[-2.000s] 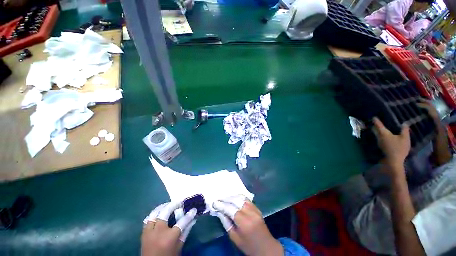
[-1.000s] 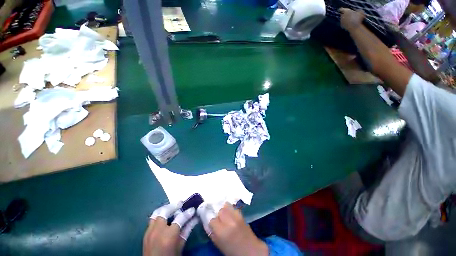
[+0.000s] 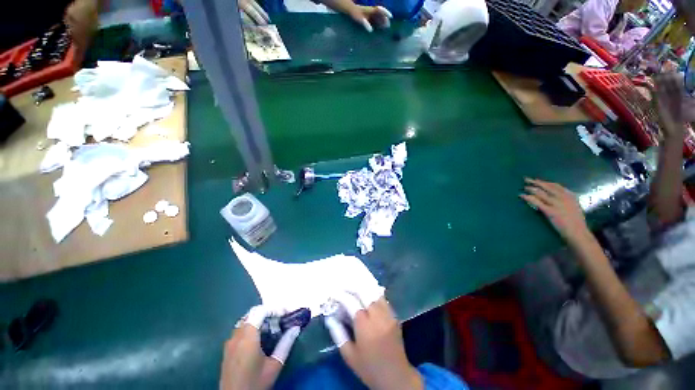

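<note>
My left hand (image 3: 259,339), with white finger cots, holds a black watch head (image 3: 296,318) between its fingers, tilted on edge. My right hand (image 3: 366,329), also in white finger cots, is just right of it, with a small crumpled piece of white cloth (image 3: 331,307) pinched at the fingertips. A flat white wiping cloth (image 3: 309,280) lies on the bench beyond both hands. The whitish solvent bottle (image 3: 248,218) stands behind the cloth's left corner.
Crumpled used wipes (image 3: 375,194) lie right of the grey post (image 3: 232,84) and a thin tool (image 3: 309,178). White cloths (image 3: 107,171) and discs (image 3: 161,210) lie on the brown board (image 3: 164,228). A neighbour's hand (image 3: 558,207) rests at right; black trays (image 3: 526,38) stand far right.
The watch head has tilted in my left hand. The neighbour at right has moved the black tray away and drawn back. Other hands have appeared at the far side and far left.
</note>
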